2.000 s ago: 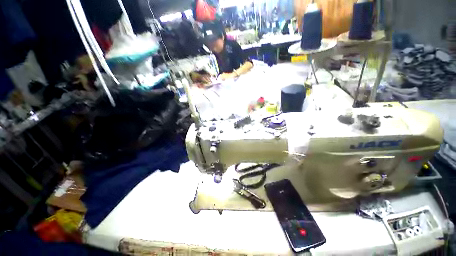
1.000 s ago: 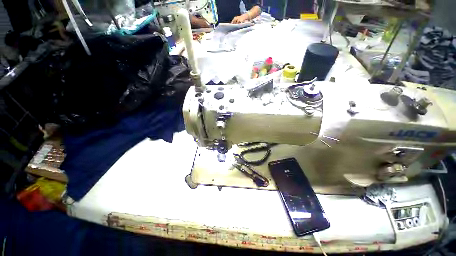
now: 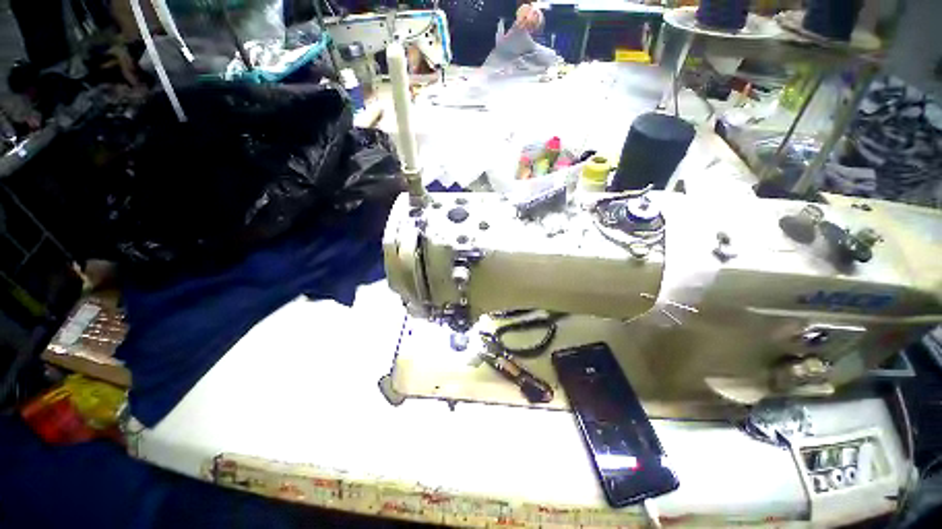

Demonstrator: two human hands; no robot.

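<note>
Neither of my hands is in the picture. The cream-grey sewing machine [image 3: 547,258] stands on the white table [image 3: 300,413], with blue lettering on its right part. The presser foot and needle area [image 3: 459,333] is under a bright light, with no cloth under it. A black smartphone [image 3: 617,422] lies right of the needle with a white cable at its lower end. Dark snips [image 3: 520,374] lie beside it, and black scissor handles [image 3: 525,333] show behind them. Navy cloth [image 3: 238,315] lies on the table's left part. More dark navy cloth [image 3: 93,486] is at the lower left.
A large black plastic bag [image 3: 238,165] lies behind the navy cloth. A dark thread cone [image 3: 654,152] and small spools [image 3: 547,155] stand behind the machine. A tray of small parts [image 3: 849,465] is at the right. A person's hand [image 3: 530,18] shows at the back with grey cloth.
The view has tilted down and shifted since the oldest frame, then moved slightly. The person behind is now mostly cut off. The things on the table have not visibly moved.
</note>
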